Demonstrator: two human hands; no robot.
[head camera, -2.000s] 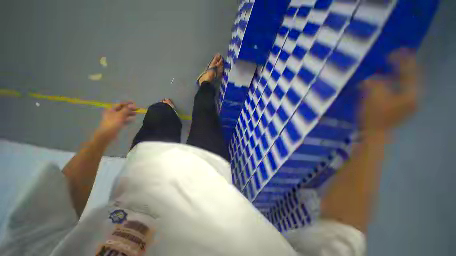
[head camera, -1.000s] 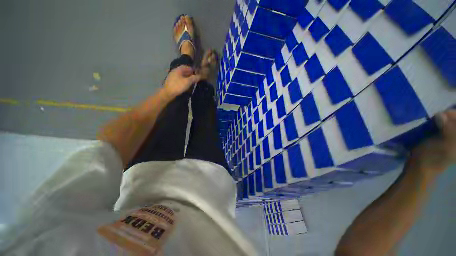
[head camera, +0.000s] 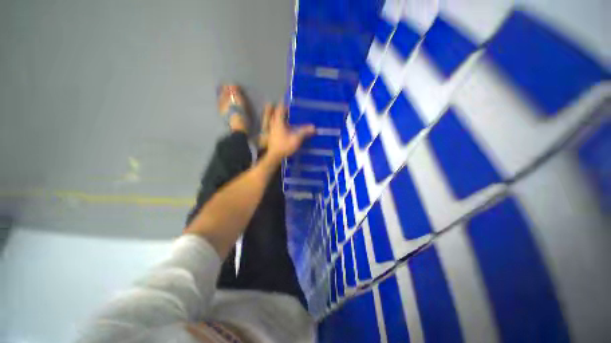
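A tall stack of blue-and-white boxes (head camera: 409, 191) fills the right side of the head view. Its checkered face is close to the camera, and a blue face runs along its left side. My left hand (head camera: 283, 137) is at the blue face's left edge, with fingers apart and nothing seen in it. Blur hides whether it touches the boxes. My right hand is not in view.
My legs and one sandalled foot (head camera: 231, 104) are beside the stack on the grey floor (head camera: 120, 80). A blurred yellow line (head camera: 107, 199) crosses the floor at left. A pale wall-like surface (head camera: 80, 281) is at lower left.
The stack has come closer and fills more of the view. My left hand has moved right, from over my legs to the stack's edge. My right hand has left the view.
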